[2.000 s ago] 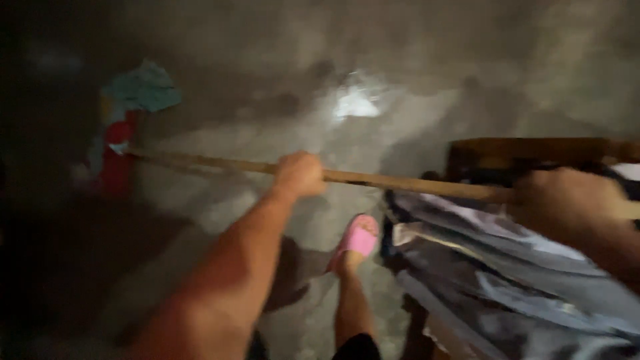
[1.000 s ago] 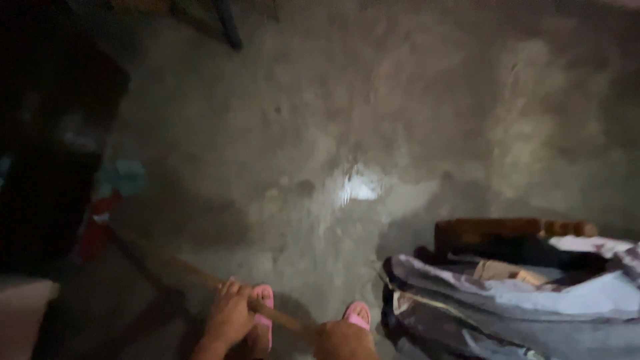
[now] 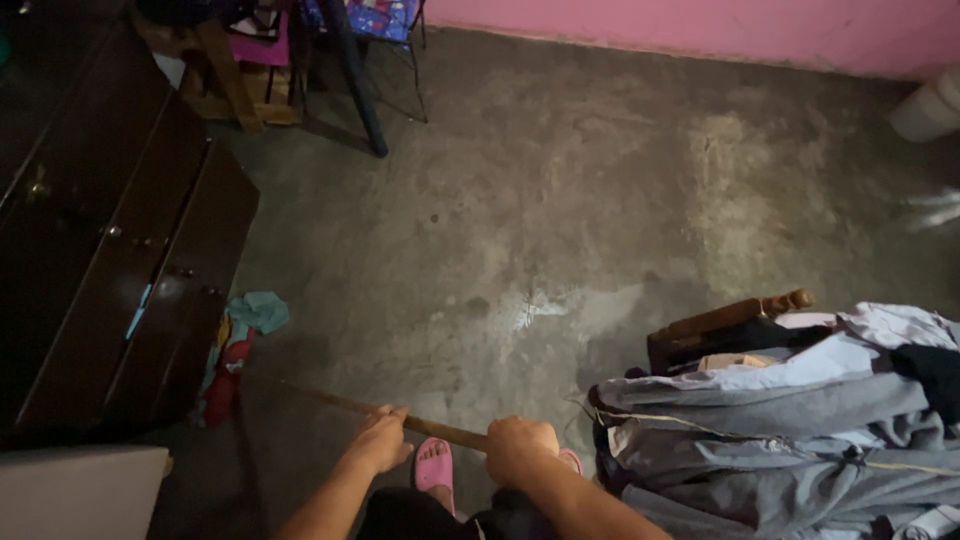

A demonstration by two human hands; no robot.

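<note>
A long wooden stick (image 3: 444,430) slants from my hands down to the left, where its far end meets a red, teal and patterned cloth bundle (image 3: 229,375) on the floor beside a dark wooden cabinet. My right hand (image 3: 523,450) is closed around the upper end of the stick. Farther down the shaft, my left hand (image 3: 384,439) grips it with the thumb below. Whether the cloth is fixed to the stick's end cannot be told. Pink sandals (image 3: 433,466) are on my feet just below the stick.
Grey clothes (image 3: 780,442) lie heaped at the right, by a turned wooden post (image 3: 720,315). The dark cabinet (image 3: 172,277) stands left, a white box-like surface (image 3: 82,491) below it. A metal-legged chair (image 3: 416,82), a pink wall (image 3: 712,30) and a pale bucket (image 3: 926,112) are farther off.
The view has tilted up to show the cabinet and wall. My right hand has come in from above the clothes heap at the far right, closer to my left hand. Both hands stay on the stick.
</note>
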